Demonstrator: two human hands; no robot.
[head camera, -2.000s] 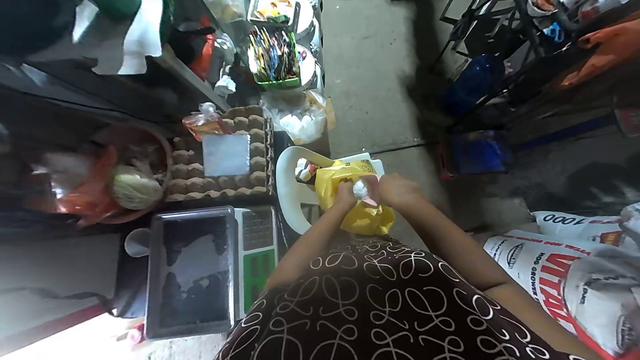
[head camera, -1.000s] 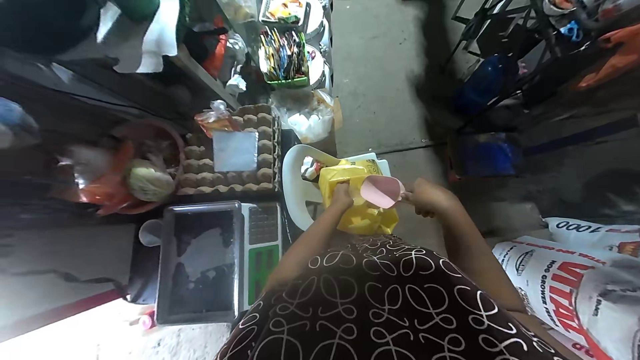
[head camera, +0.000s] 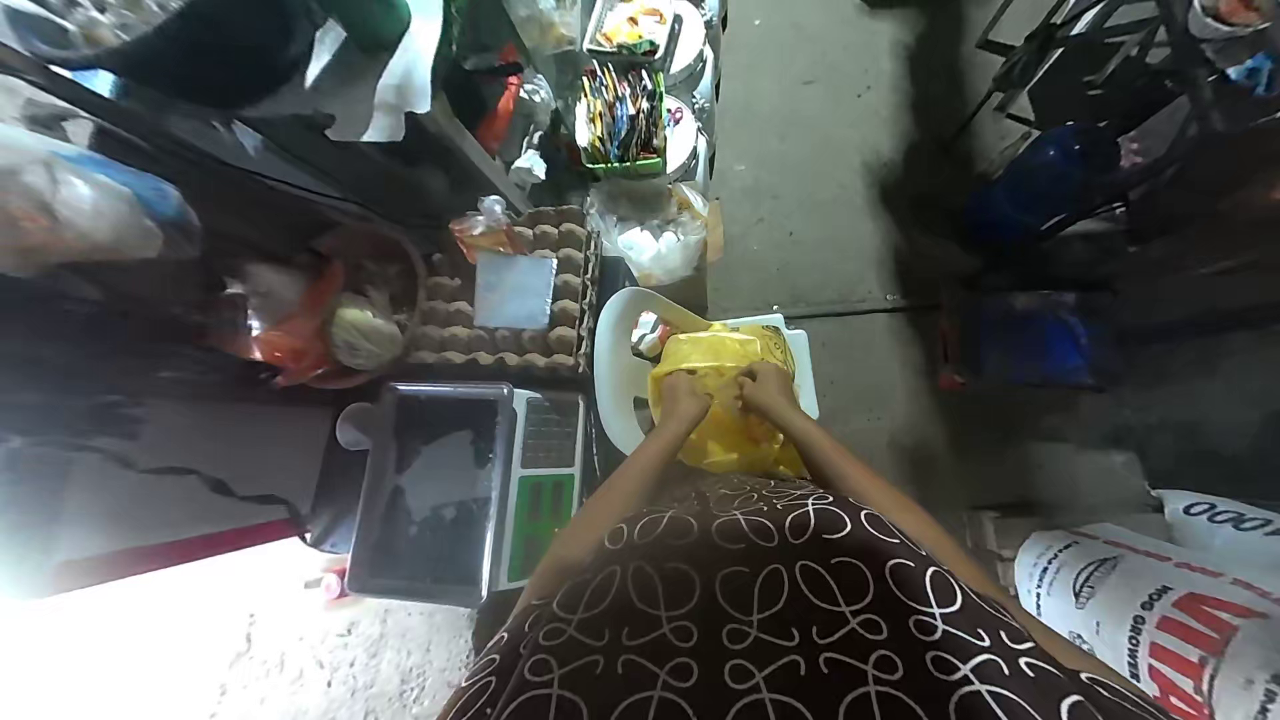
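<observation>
A yellow plastic bag (head camera: 730, 350) sits on a white plastic chair (head camera: 612, 375) in front of my body. My left hand (head camera: 686, 396) grips the bag's upper edge on its left side. Close by on the right, my right hand (head camera: 766, 388) has its fingers closed on the same bag. A small gap of yellow plastic shows between the two hands. What lies inside the bag is hidden. A small red and white item (head camera: 650, 335) rests on the chair to the left of the bag.
Left of the chair are a weighing scale (head camera: 545, 500) with a dark tray (head camera: 440, 500), egg trays (head camera: 440, 315) and a basin (head camera: 415, 270) holding a cabbage (head camera: 362, 335). Ahead stands a green basket of packets (head camera: 622, 115). Printed sacks (head camera: 1150, 600) lie at the lower right.
The pink scoop that my right hand held beside the bag no longer shows. My right hand has moved left onto the bag, close to my left hand.
</observation>
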